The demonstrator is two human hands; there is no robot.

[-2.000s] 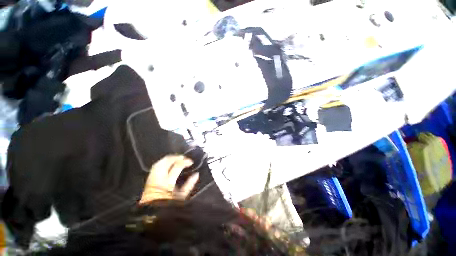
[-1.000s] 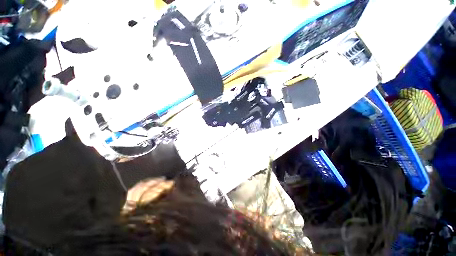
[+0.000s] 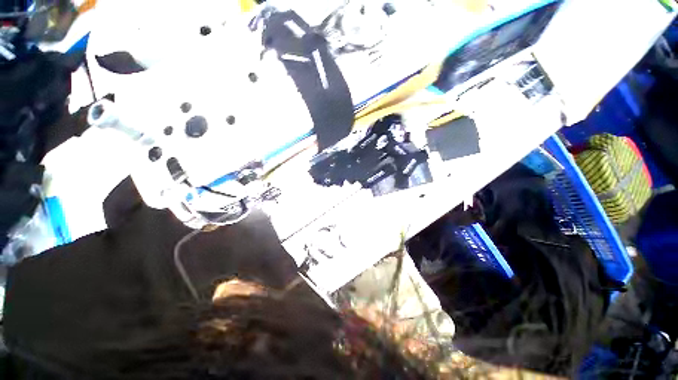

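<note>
A large dark brown garment piece [image 3: 82, 289] lies at the left, with its edge under the sewing machine's needle area [image 3: 256, 194]. A pale curved line shows on it. My left hand [image 3: 239, 289] is on the garment below the needle area, mostly hidden by hair, so its fingers cannot be made out. My right hand is not visible. The white machine head [image 3: 223, 82] has a black fabric strip [image 3: 327, 96] draped over it, with pale pieces on it. Black labels [image 3: 379, 159] lie piled on the white machine bed [image 3: 349, 237].
A dark square patch [image 3: 455, 139] lies right of the labels. A dark control panel [image 3: 498, 44] is at the machine's right end. A blue basket [image 3: 595, 215] with dark cloth is below the table edge, beside a striped yellow-black bundle [image 3: 613, 177]. Hair covers the bottom.
The view has shifted, bringing the machine head lower and left. The garment's curved line was fully visible earlier and is now partly hidden. My left hand is more covered by hair.
</note>
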